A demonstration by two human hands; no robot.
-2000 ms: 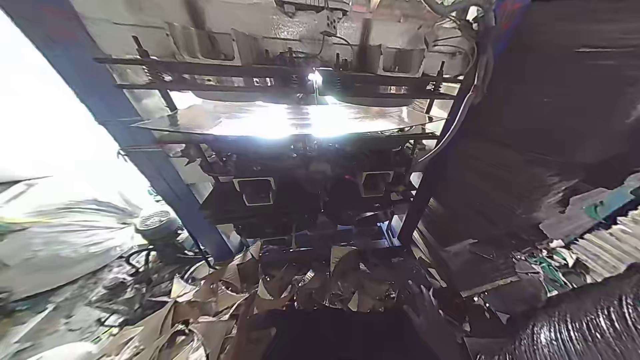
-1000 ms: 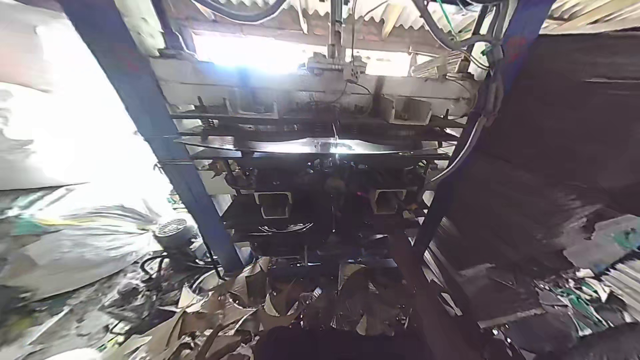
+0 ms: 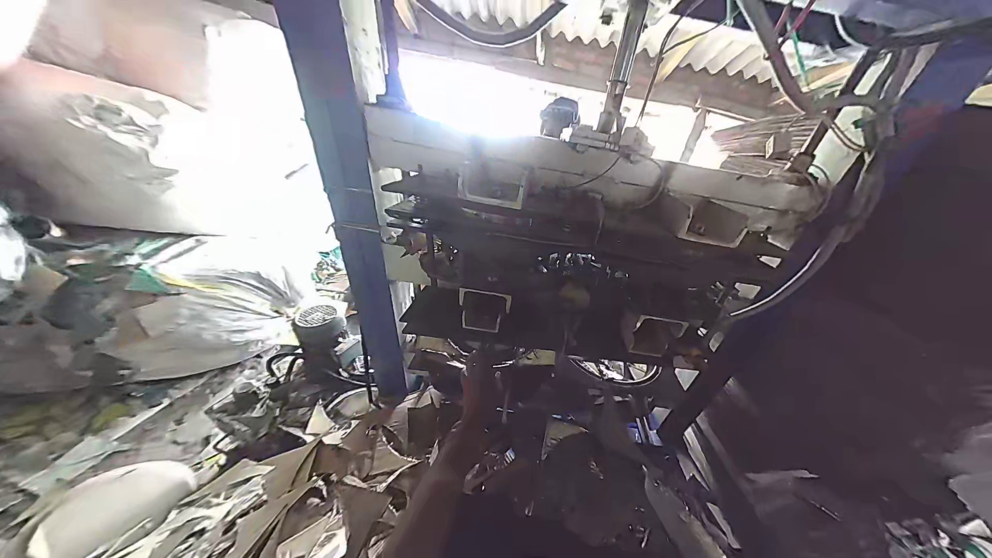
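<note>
My left hand [image 3: 482, 376] reaches up from the bottom middle to the lower edge of a press-like machine, just under its left square metal bracket [image 3: 485, 310]. Shadow hides the fingers, and whether they hold anything cannot be told. My right hand cannot be made out in the dark lower right. Dark horizontal plates [image 3: 558, 232] are stacked under the machine's pale crossbeam [image 3: 558, 163]. A second bracket [image 3: 655, 335] sits on the lower right. Behind the lower edge, a curved shiny rim [image 3: 620, 372] shows.
Blue posts [image 3: 341, 194] flank the machine. Torn brown sheet scraps [image 3: 310, 480] are piled at the lower left. An electric motor [image 3: 319, 325] stands beside the left post, near large pale sacks [image 3: 209, 310]. Cables [image 3: 837, 225] hang along the right post.
The bright, shiny sheet across the machine in the earlier frames no longer shows. An arm that reached up on the right one second ago is not plain now; my left arm has come into view.
</note>
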